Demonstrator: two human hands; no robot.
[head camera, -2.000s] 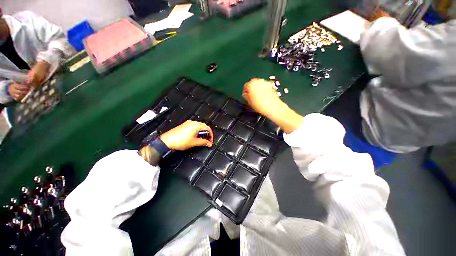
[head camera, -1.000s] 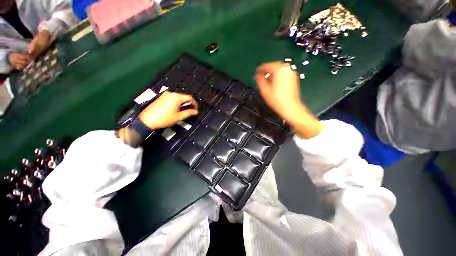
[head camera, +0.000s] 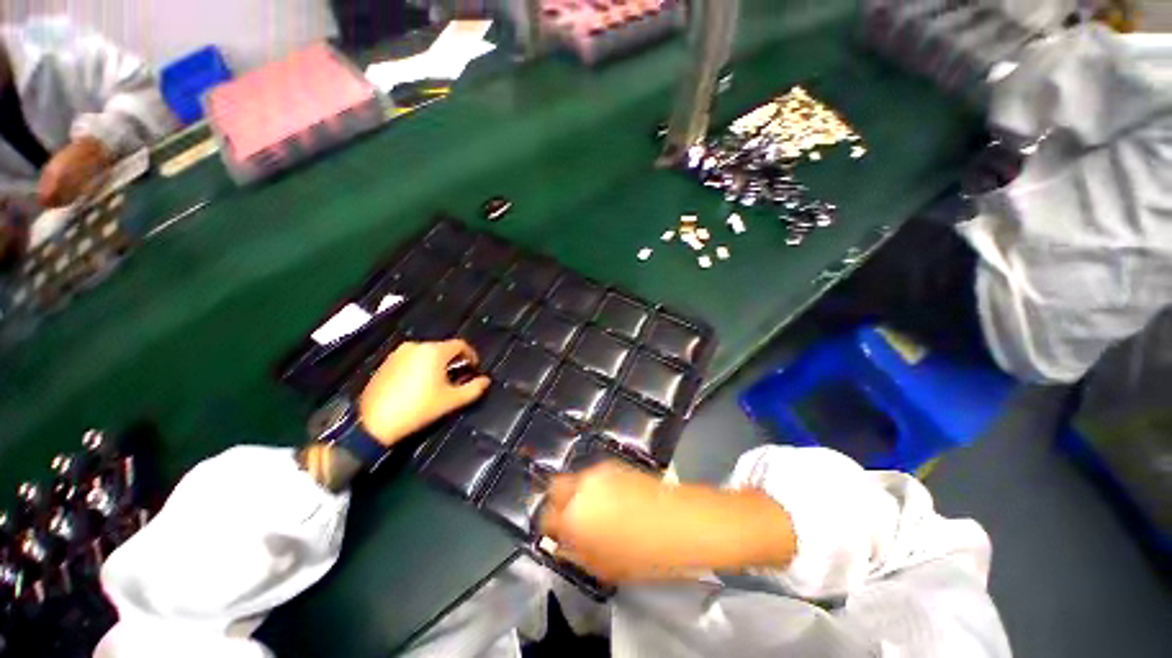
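A black blister tray (head camera: 578, 337) with rectangular pockets lies at an angle in front of me. My left hand (head camera: 414, 396) is over its left part, fingers curled around a small dark unit (head camera: 459, 372). My right hand (head camera: 598, 517) is blurred over the tray's near corner; I cannot tell whether its fingers hold anything. A small white piece (head camera: 549, 545) shows beside its fingertips. A white label (head camera: 339, 323) lies on the tray's left side. Small cream parts (head camera: 692, 235) are scattered beyond the tray, near a pile of dark silver parts (head camera: 758, 180) and a cream pile (head camera: 803, 120).
A metal post (head camera: 698, 84) stands beside the piles. Units with round silver tops (head camera: 64, 499) stand at left. A lone dark part (head camera: 496, 207) lies beyond the tray. Pink-topped trays (head camera: 293, 106) are at the back. People in white smocks are at upper left and right; a blue stool (head camera: 855, 399) is at right.
My right hand has moved from beside the scattered cream parts down to the tray's near corner. My left hand still holds the dark unit. The view has shifted, showing the blue stool more fully.
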